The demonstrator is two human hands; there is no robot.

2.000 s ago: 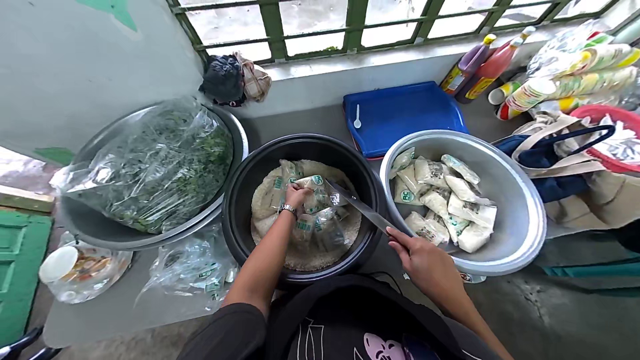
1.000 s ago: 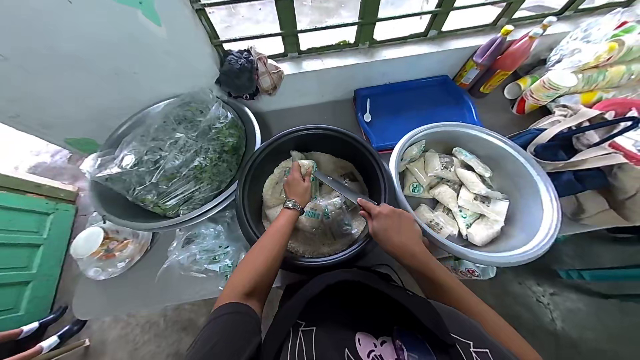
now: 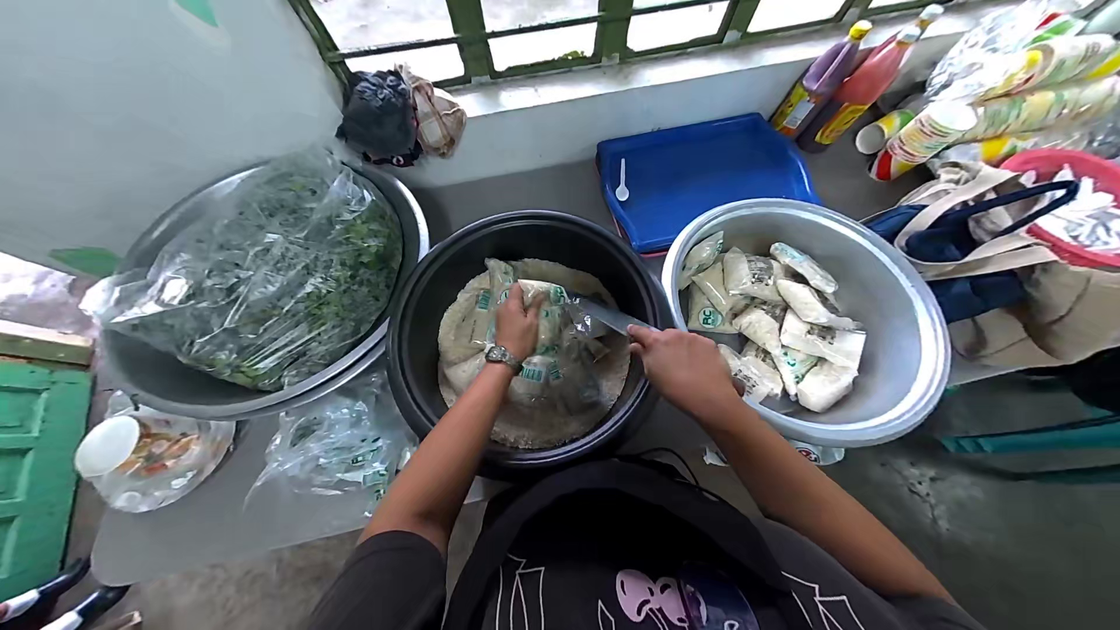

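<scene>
A black round pot (image 3: 411, 367) holds loose whitish grain and printed plastic packets (image 3: 534, 372). My left hand (image 3: 518, 328), with a metal watch on the wrist, grips the top of one packet inside the pot. My right hand (image 3: 682, 363) is closed on the handle end of a knife (image 3: 604, 315); its blade reaches over the pot's right rim, the tip against the clear plastic of a packet. Right of the pot, a large metal basin (image 3: 892, 332) contains several filled white packets (image 3: 761, 324).
Left stands a metal basin (image 3: 262, 407) of leafy greens under clear plastic. Empty plastic bags (image 3: 337, 446) and a bagged cup (image 3: 109, 446) lie before it. A blue tray (image 3: 709, 175) with a white spoon (image 3: 622, 181), bottles (image 3: 822, 79), cups and a cloth bag (image 3: 954, 227) line the back and right.
My left hand still holds a packet in the pot. The knife and my right hand remain at the pot's right side.
</scene>
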